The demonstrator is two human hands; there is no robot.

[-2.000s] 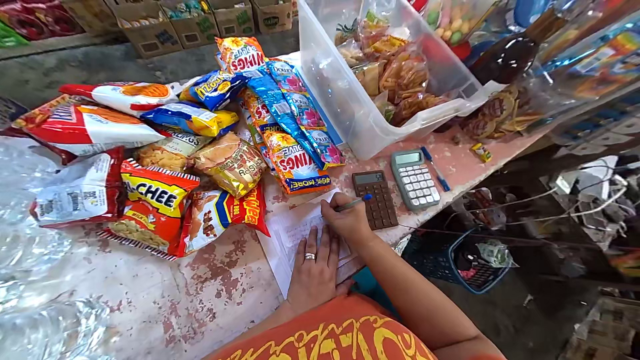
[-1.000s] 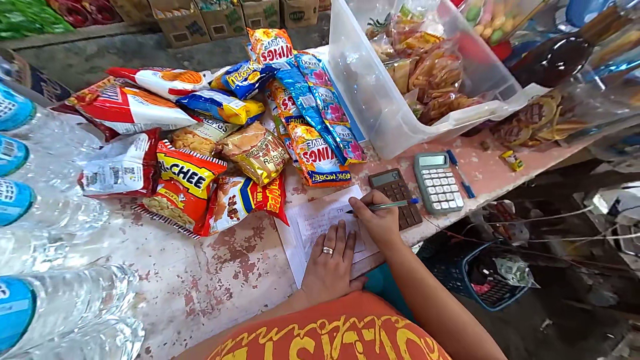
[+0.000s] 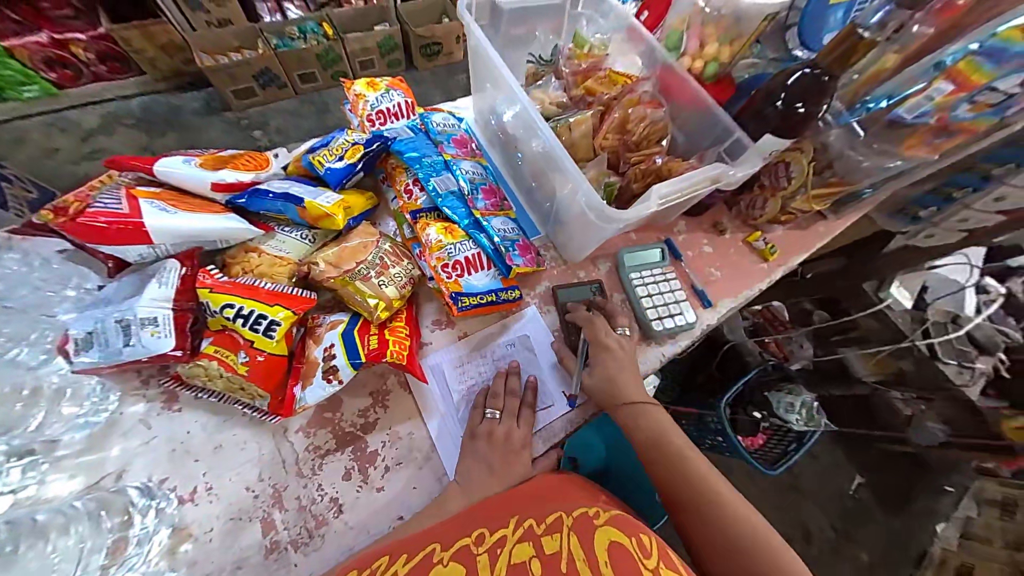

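Observation:
My left hand (image 3: 500, 428) lies flat, fingers apart, on a handwritten paper slip (image 3: 480, 370) over a larger white sheet (image 3: 438, 416). My right hand (image 3: 606, 360) holds a ballpoint pen (image 3: 582, 360), its tip pointing down towards my body, while its fingers rest on the keys of a dark brown calculator (image 3: 578, 293). Just right of it lie a grey calculator (image 3: 656, 290) with white keys and a blue pen (image 3: 689, 274). Detergent sachets (image 3: 464, 260) and fabric softener sachets (image 3: 488, 188) lie beyond the papers, with snack packs (image 3: 256, 328) to their left.
A clear plastic bin (image 3: 552, 188) of bagged snacks stands behind the calculators. Clear plastic bottles (image 3: 56, 416) lie at the left. Small cardboard boxes (image 3: 240, 74) line the back. A dark bottle (image 3: 792, 92) is at the right; a blue plastic basket (image 3: 768, 460) sits below the worn counter's edge.
My right hand has moved from writing on the paper to the brown calculator, still holding the pen. My left hand has stayed on the paper.

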